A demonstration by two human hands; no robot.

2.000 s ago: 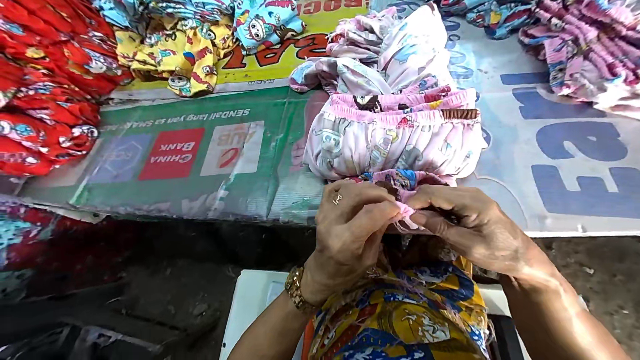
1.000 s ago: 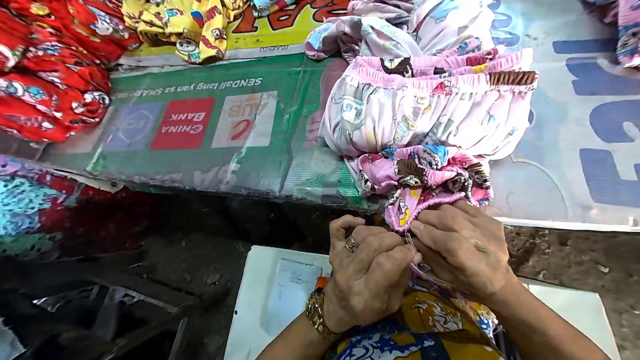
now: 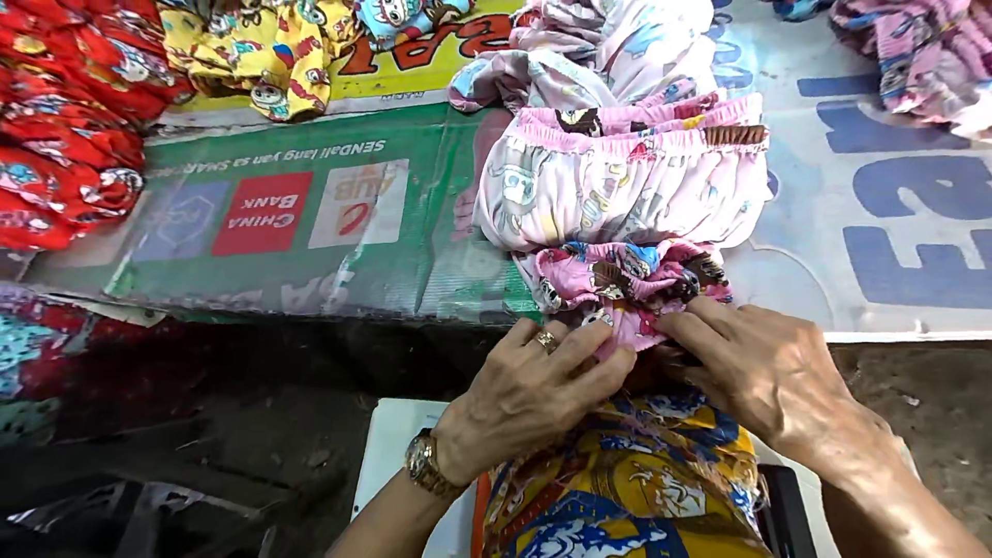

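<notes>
A pink printed cloth garment (image 3: 632, 279) with gathered, elastic-looking edges hangs at the table's near edge. My left hand (image 3: 539, 391), with a ring and a wristwatch, pinches its lower end between fingers and thumb. On the same cloth's right side lie the fingers of my right hand (image 3: 752, 360); its thumb is partly hidden beneath. Just behind, a pale pink printed garment with a ruffled elastic waistband (image 3: 628, 186) lies bunched on the table. Patterned yellow and blue cloth (image 3: 628, 496) covers my lap below both hands.
Piles of red printed garments (image 3: 70, 116) and yellow ones (image 3: 271, 54) lie at the back left, and pink ones (image 3: 922, 62) at the back right. A printed plastic sheet (image 3: 325, 256) covers the table. Below are a white surface (image 3: 395, 442) and dark ground.
Two seconds ago both hands pinched pink cloth close together; now they are farther apart on it. More of the pink garment shows at the table edge than two seconds ago.
</notes>
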